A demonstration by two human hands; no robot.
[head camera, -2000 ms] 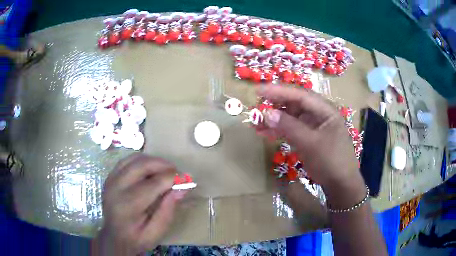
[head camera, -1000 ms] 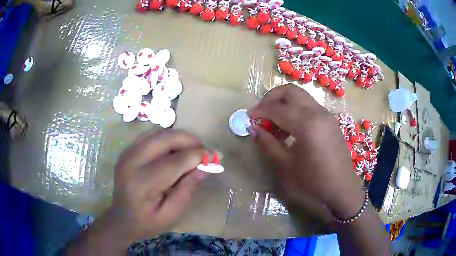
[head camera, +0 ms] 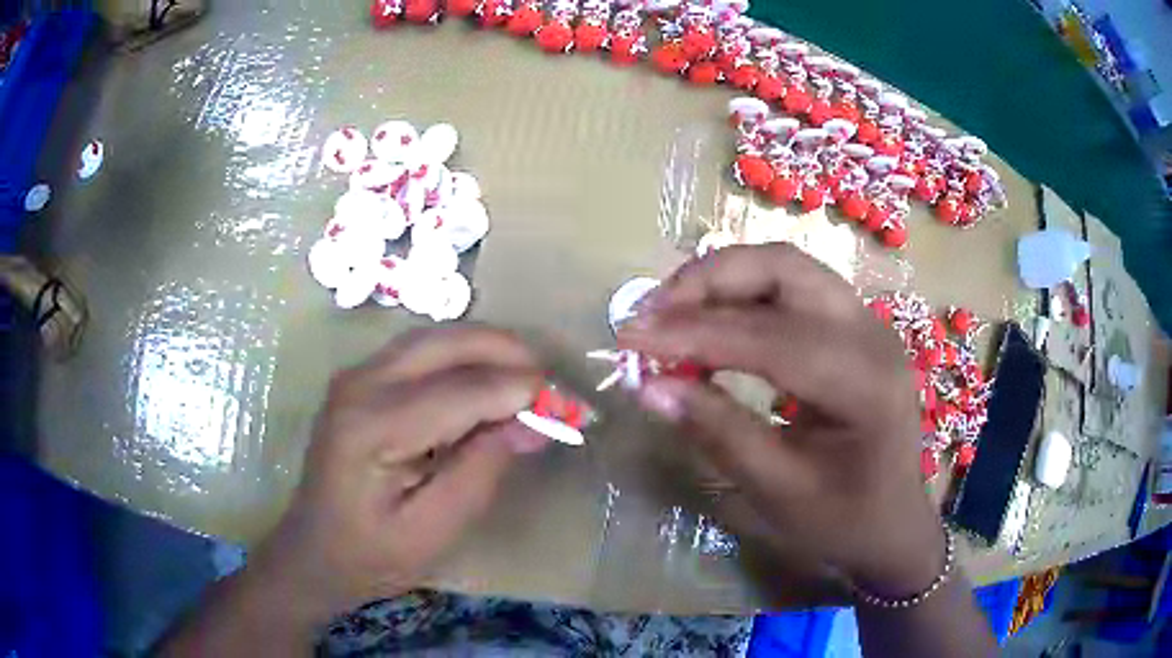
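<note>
My left hand [head camera: 424,450] pinches a white disc [head camera: 550,427] by its edge, tilted, with red bumps on its upper side. My right hand [head camera: 771,373] pinches a small red piece with pale trim [head camera: 630,370], mostly covered by the fingers and blurred. The two held pieces are close but apart. A plain white round [head camera: 630,301] lies on the table just beyond my right fingers and is partly hidden by them. A loose pile of white discs with red spots [head camera: 443,225] lies at left.
Rows of finished red ornaments [head camera: 758,180] stand at the far side. A heap of red pieces [head camera: 945,373] lies right of my right hand, beside a black phone [head camera: 1000,431], a small white case [head camera: 1054,458] and a translucent bottle [head camera: 1051,257]. Two sandalled feet show at left.
The view has shifted, moving the table leftward. My right hand has gone from above the plain round to nearer my left hand, still holding the red piece. My left hand keeps the disc.
</note>
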